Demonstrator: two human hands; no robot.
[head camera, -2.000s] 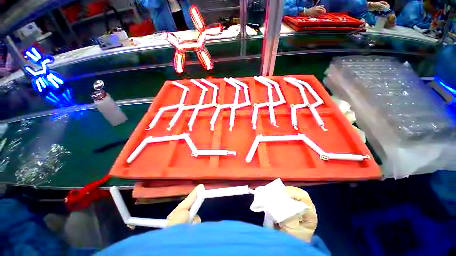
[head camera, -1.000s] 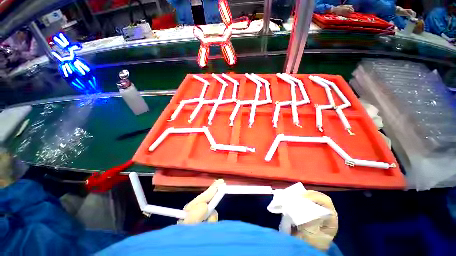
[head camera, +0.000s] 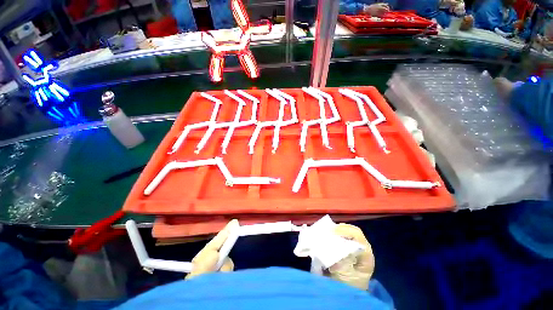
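My left hand (head camera: 211, 254), in a cream glove, grips a white jointed arm (head camera: 167, 265) at a slanted middle bar, in front of the tray's near edge. The arm zigzags, its left bars sticking out past my left hand. My right hand (head camera: 356, 257), also gloved, holds a crumpled white cloth (head camera: 327, 242) at the arm's right end; the cloth hides that tip. The orange-red tray (head camera: 291, 204) holds rows of white arms (head camera: 273, 123) at the back and two wider-spread arms at the front, one of them at front right (head camera: 345, 161).
A bottle (head camera: 124, 128) stands left of the tray, with a dark thin tool and crinkled film (head camera: 39, 197) nearby. A red-handled object (head camera: 97, 235) is at the bench edge. Wrapped clear trays (head camera: 473, 133) are stacked right; a person's blue sleeve (head camera: 533, 112) is beside them. Lit red and blue units stand beyond.
The camera view swung right and back. The hands keep the same hold on the arm and cloth. A person's sleeve and hand now show beside the stacked clear trays at right.
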